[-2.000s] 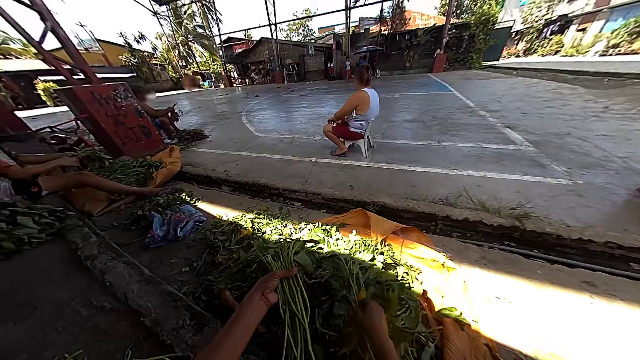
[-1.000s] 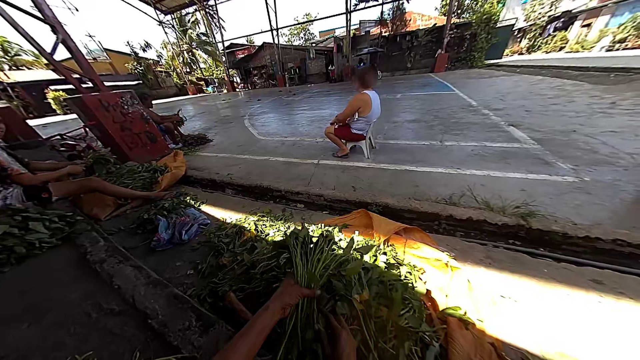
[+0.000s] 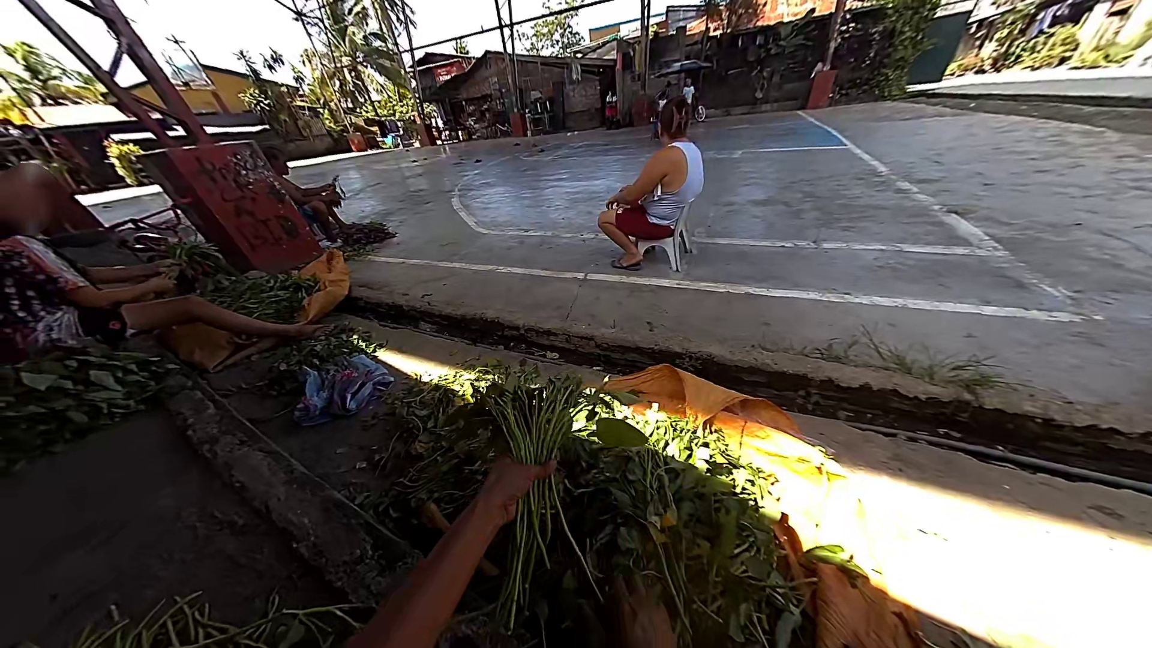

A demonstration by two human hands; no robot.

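Observation:
My left hand (image 3: 511, 489) is closed around a bunch of long green stems (image 3: 540, 432), held upright with leafy tops above the fist and stem ends hanging below. My right hand (image 3: 641, 605) is low at the bottom of the view, dark and blurred, over the near part of the leafy heap; its fingers are not clear. Beneath both hands a heap of leafy greens (image 3: 684, 513) lies on an orange sack (image 3: 711, 400), partly in bright sun.
A blue-white plastic bag (image 3: 344, 389) lies left of the heap, beside a concrete curb (image 3: 261, 477). Cut stems (image 3: 216, 625) lie bottom left. A seated person's leg (image 3: 216, 319) and more greens are at left. Beyond a drainage channel, a person (image 3: 664, 193) sits on a white plastic chair (image 3: 673, 247).
The bunch in my left hand stands more upright and apart from the heap than a second ago. My right hand has moved away from the bunch, to the right.

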